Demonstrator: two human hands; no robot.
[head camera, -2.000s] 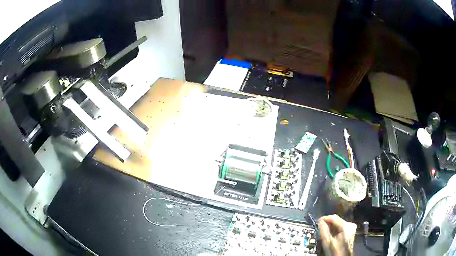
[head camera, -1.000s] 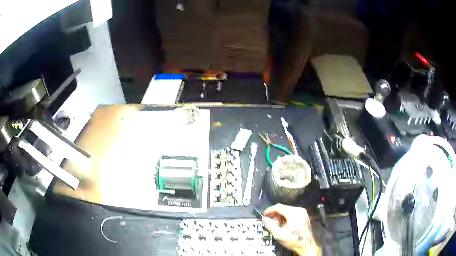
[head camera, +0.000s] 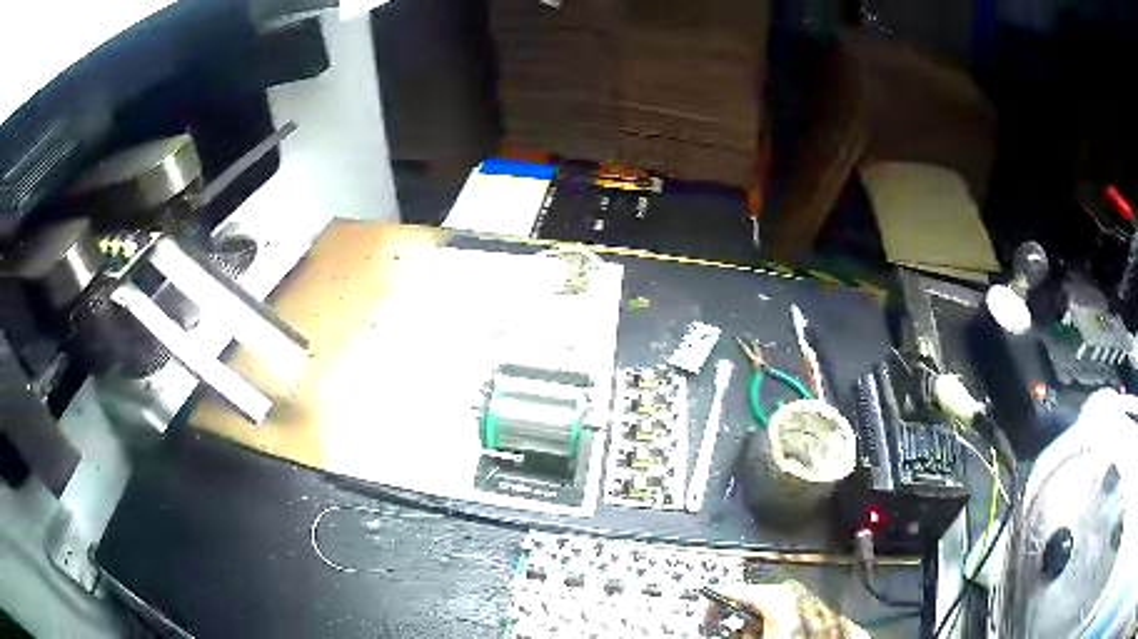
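A PCB panel (head camera: 612, 587) with rows of small components lies on the black mat at the bottom middle, cut off by the lower edge. My right hand (head camera: 799, 614) is at the bottom edge, partly out of the picture, over the panel's right end. It holds a slim dark pen-like tool (head camera: 724, 602), whose tip points up and left over the panel. Whether the tip touches the panel cannot be told. My left hand is not in view.
Behind the panel stand a solder spool (head camera: 537, 418), a reference board strip (head camera: 645, 437), a white strip tool (head camera: 710, 434), green-handled pliers (head camera: 776, 390) and a round can (head camera: 809, 462). A black ribbed box (head camera: 917, 468) and a fan (head camera: 1073, 537) are right. Machine rails (head camera: 212, 331) are left.
My right hand has moved down towards the lower edge and now lies over the panel's right end with the tool. The camera view has shifted between frames.
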